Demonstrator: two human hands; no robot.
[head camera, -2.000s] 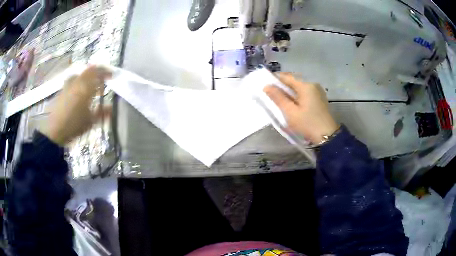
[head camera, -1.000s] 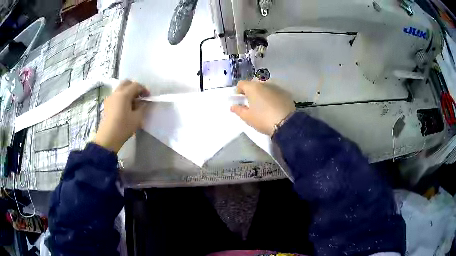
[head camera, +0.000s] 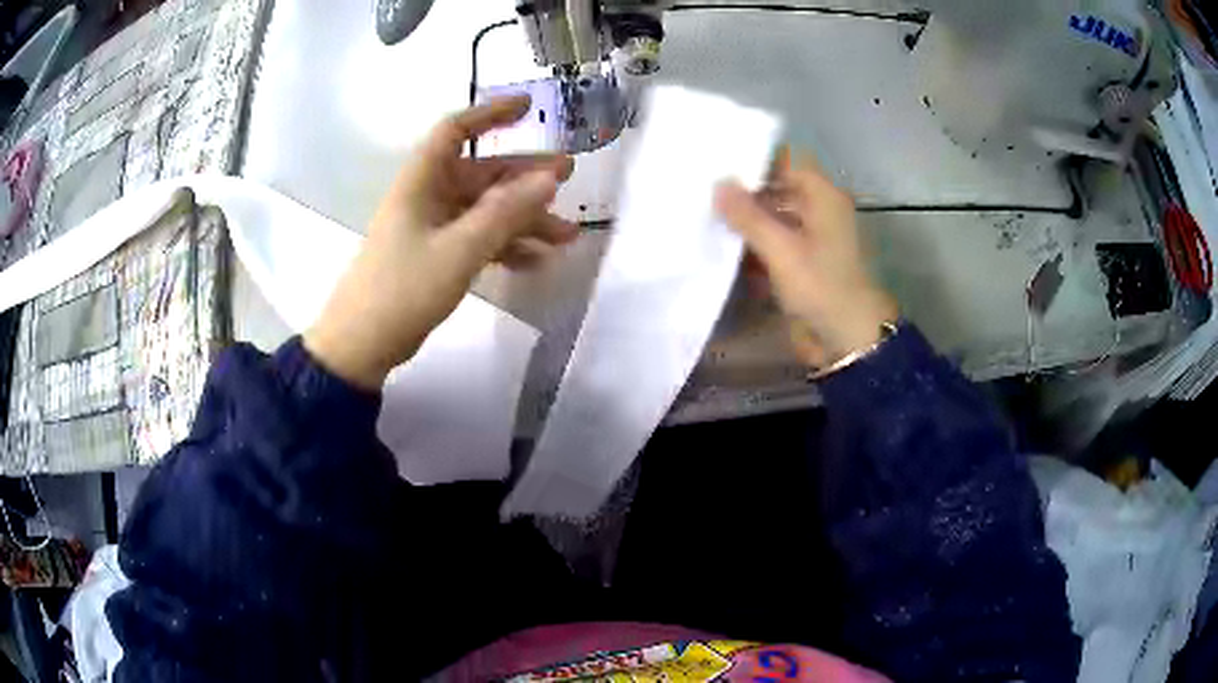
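A white fabric strip (head camera: 621, 320) hangs from my right hand (head camera: 815, 254), which pinches its upper end between thumb and fingers; its lower end hangs over the table's front edge. My left hand (head camera: 454, 234) is left of the strip with fingers spread, just in front of the needle plate (head camera: 524, 118), and holds nothing visible. Another white fabric piece (head camera: 461, 387) lies under my left wrist and hangs past the table edge. A long white strip (head camera: 94, 247) runs from behind my left forearm over the checked cloth. Whether the pieces are joined is hidden.
The JUKI sewing machine head (head camera: 1029, 80) is at the upper right, its presser foot (head camera: 568, 74) at top centre. Red-handled scissors (head camera: 1186, 250) and a dark square (head camera: 1131, 278) lie at the right end. Checked covered cloth (head camera: 80, 327) is on the left. A white heap (head camera: 1122, 560) is low right.
My right hand has lifted a strip end and moved right. My left hand has let go of the fabric edge and moved right, fingers spread. The view has shifted.
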